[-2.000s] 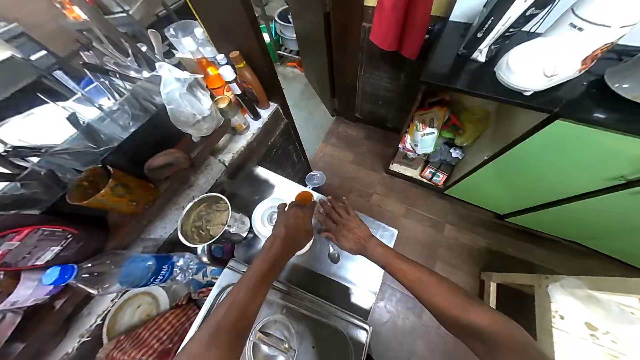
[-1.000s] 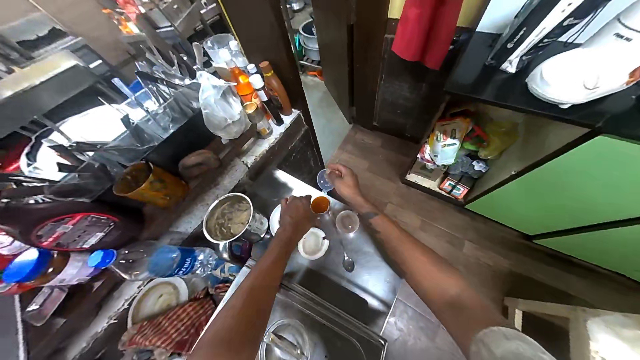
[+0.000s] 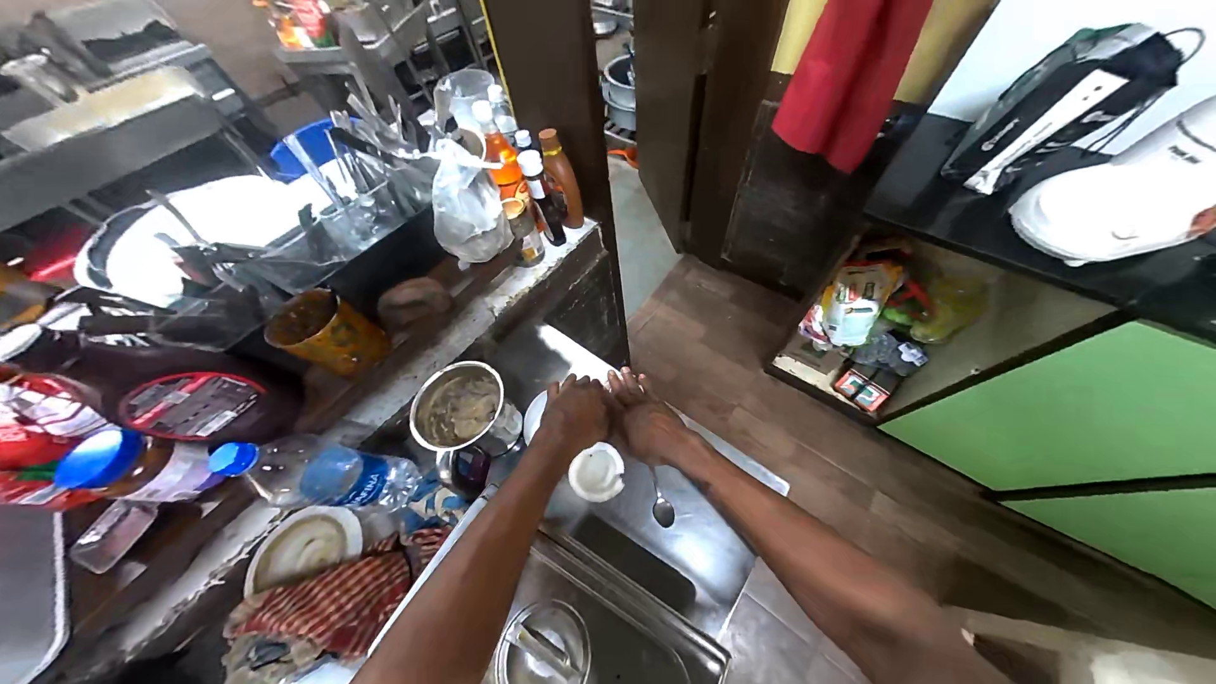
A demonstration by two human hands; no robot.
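Both hands meet at the back of a steel counter [image 3: 708,560], fingers pointing away. My left hand [image 3: 577,415] lies palm down beside a white plate [image 3: 535,418], partly covered. My right hand [image 3: 651,418] touches it from the right, its fingers spread a little. What lies beneath the hands is hidden, so a hold cannot be told. Just in front of them is a small white bowl [image 3: 597,472] with pale contents. A metal spoon [image 3: 663,511] rests right of the bowl. A steel pot [image 3: 459,407] with brownish contents stands to the left.
Water bottle [image 3: 328,472], checked cloth [image 3: 328,603] and a round white container [image 3: 304,546] lie left. Sauce bottles [image 3: 560,180] and a plastic bag [image 3: 468,204] stand on the ledge. A lidded steel container [image 3: 543,646] sits nearest. An open shelf [image 3: 988,285] holds packets at right.
My right hand, which held a small clear cup out to the right one second ago, has come back left against my left hand. The orange-filled cup seen then is now hidden.
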